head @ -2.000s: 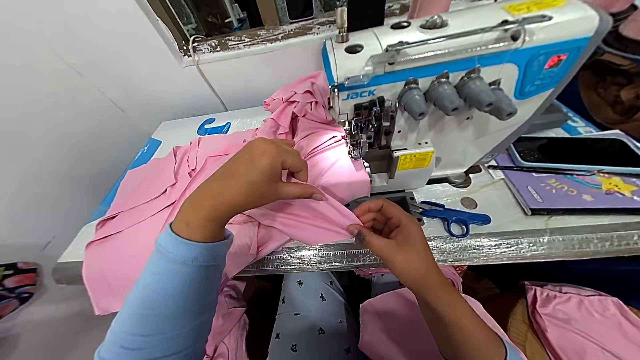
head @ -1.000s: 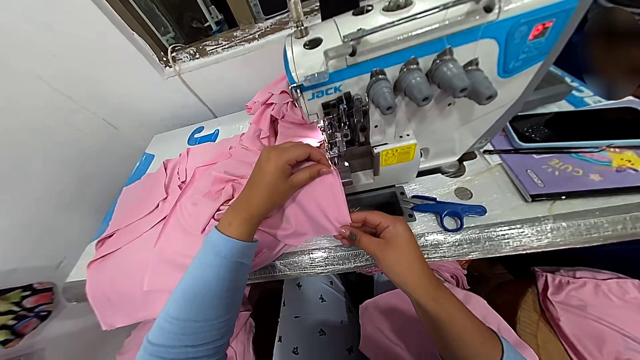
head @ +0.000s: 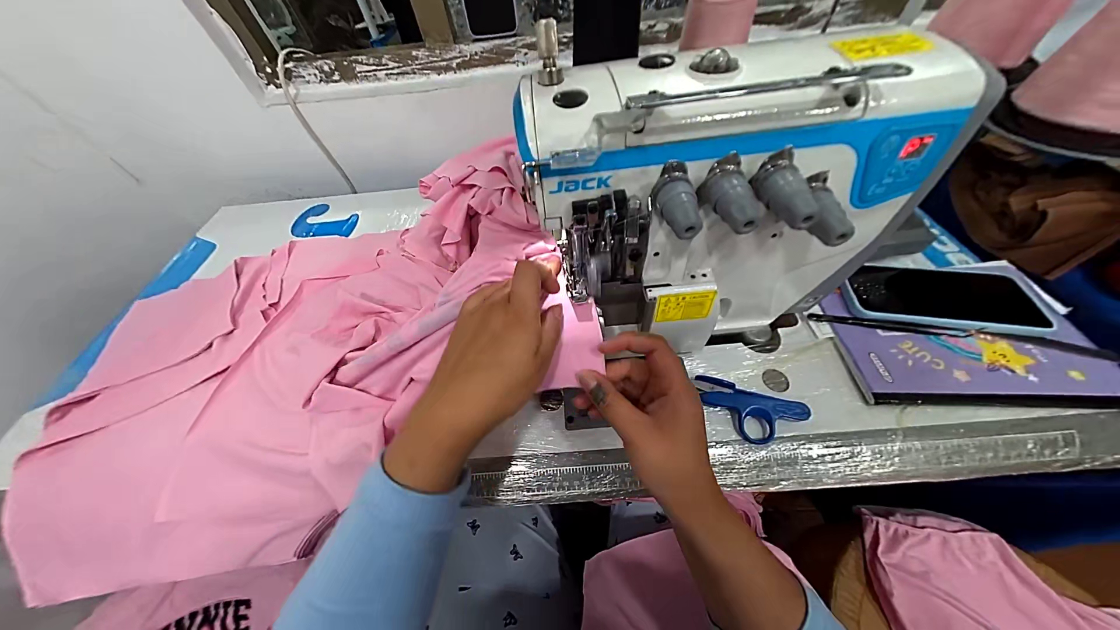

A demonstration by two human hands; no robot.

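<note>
Pink knit fabric (head: 262, 420) lies in folds over the left of the table and runs up to the needle area of a white and blue Jack overlock sewing machine (head: 770, 157). My left hand (head: 490, 359) presses on the fabric just before the presser foot (head: 577, 271), its fingertips close to the lit needle area. My right hand (head: 656, 402) has the near right corner of the fabric at its thumb and fingertips, below the machine's front cover. Blue thread snips (head: 752, 409) rest on the table right of my right hand.
At the right, a phone (head: 949, 297) and a dark pen lie on a purple notebook (head: 980, 367). A ruler strip (head: 560, 479) runs along the table's front edge. Pink thread cones (head: 1076, 79) stand behind the machine. More pink fabric (head: 954, 569) hangs below the table at right.
The fabric beside my hands has gone farther under the machine, and less of it shows between them. My left hand has come nearer the presser foot than two seconds ago.
</note>
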